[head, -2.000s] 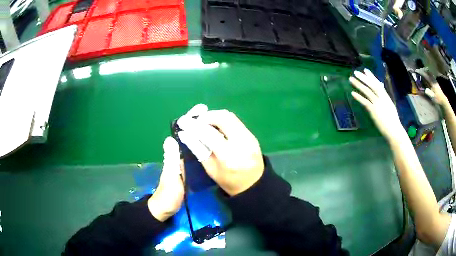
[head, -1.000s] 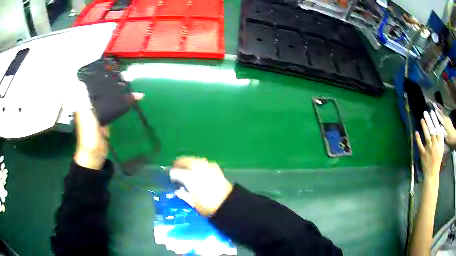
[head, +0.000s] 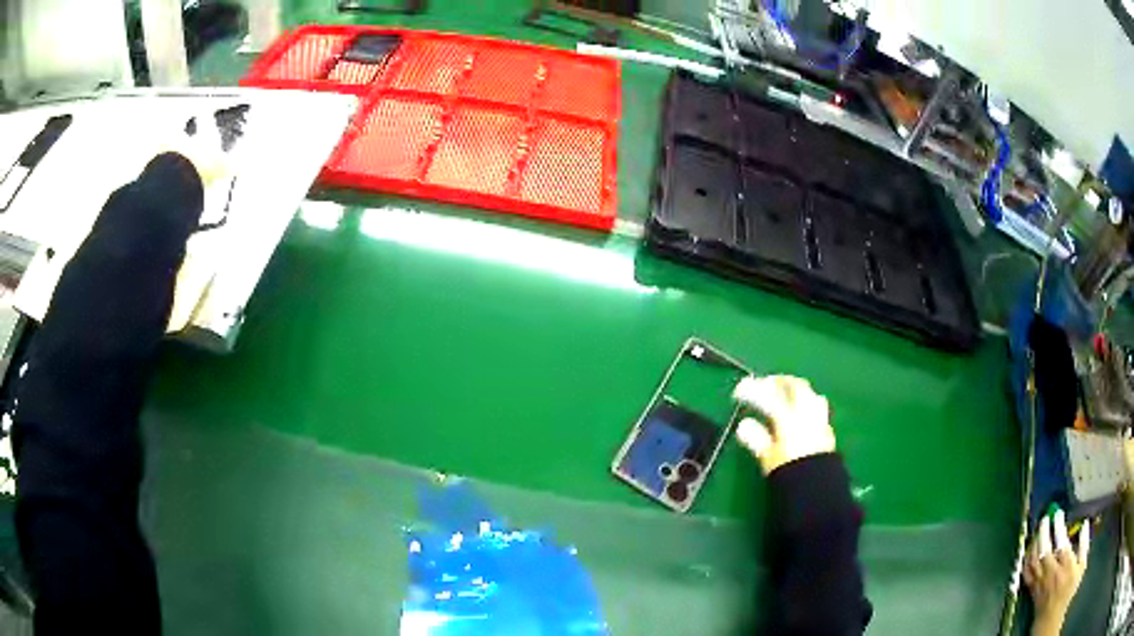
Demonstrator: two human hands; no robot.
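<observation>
A phone unit (head: pixel 672 429) lies aslant on the green mat, with a blue area and round camera rings at its lower end. My right hand (head: pixel 790 420) is at its upper right corner, thumb and fingers apart; the fingertips seem to touch the corner, and no grip shows. My left hand (head: pixel 209 168) reaches over the white fixture (head: pixel 280 162), mostly hidden behind my black sleeve. A dark phone housing (head: pixel 231 122) shows in part beside that hand on the fixture; whether the fingers hold it cannot be told.
A pile of shiny blue film (head: pixel 497 578) lies at the front of the mat. A red tray (head: pixel 479 137) with a dark item in one compartment and stacked black trays (head: pixel 808 211) stand at the back. Another person's hand (head: pixel 1057 565) is at the right edge near equipment.
My left hand has moved left with the housing to the fixture. My right hand has left the blue film and moved right to the phone unit, which now lies at a different angle. The view has shifted.
</observation>
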